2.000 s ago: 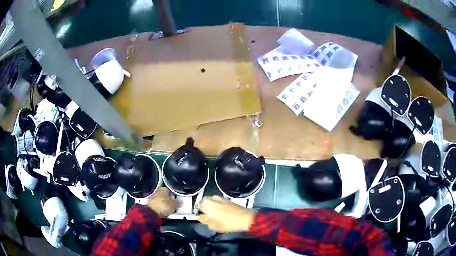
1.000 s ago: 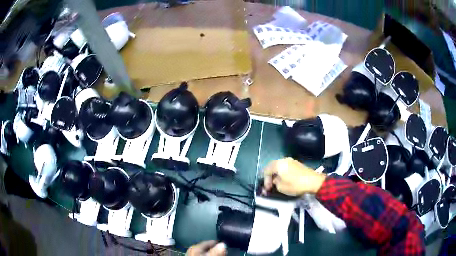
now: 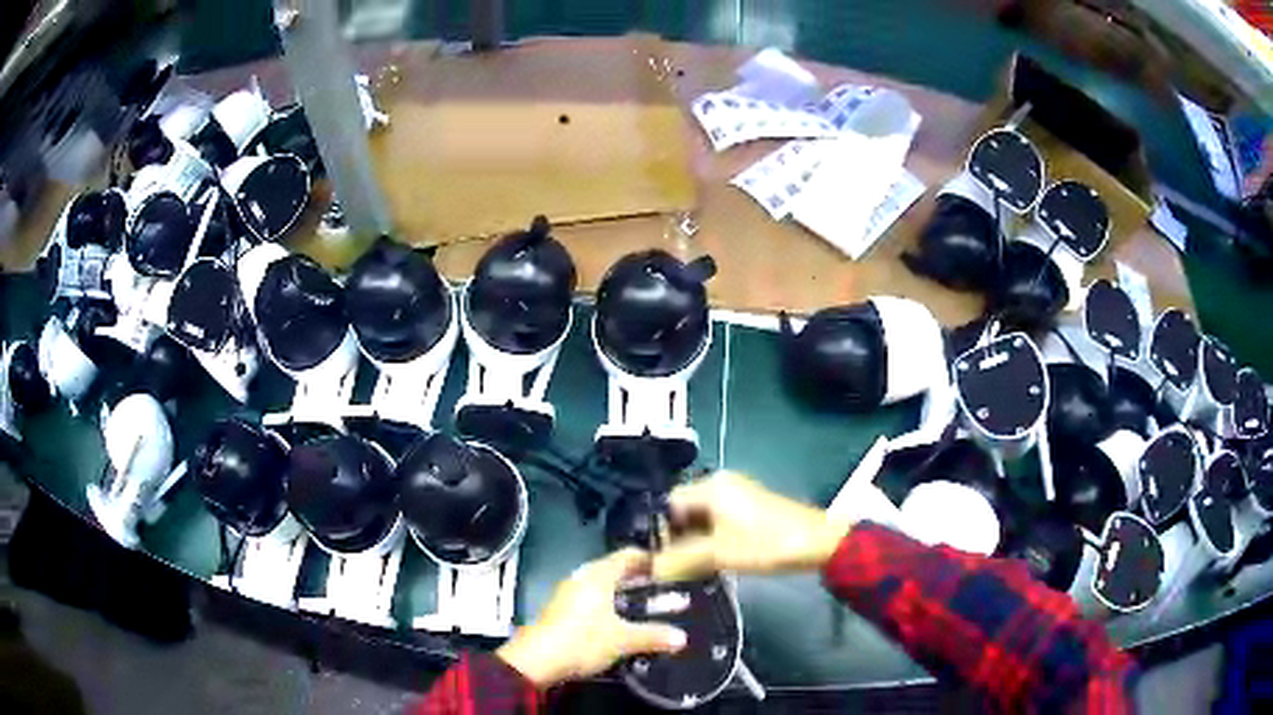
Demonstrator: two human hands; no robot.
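A security camera lies near the bench's front edge with its black-faced base [image 3: 687, 645] turned up toward me and a white rim around it. My left hand [image 3: 593, 622] grips the camera at the base's left and upper edge. My right hand [image 3: 747, 525] is at the base's upper end, fingers bent close to my left fingertips. What lies between the right fingertips is dark and too blurred to tell. The hands hide the camera's middle. Part of a black head shows above them. Black cables [image 3: 572, 482] lie just left of it.
Two rows of cameras, including one black head [image 3: 652, 314], stand ahead and left. Crowded cameras with black bases [image 3: 1001, 384] are on the right. Label sheets [image 3: 852, 182] and an open box [image 3: 1068, 133] lie on cardboard [image 3: 545, 154]. A metal post [image 3: 332, 119] rises at back left.
The camera that lay on its side at the front now shows its black base upward. My left hand has come up onto it. My right hand first moved right from the row, then back left to this camera.
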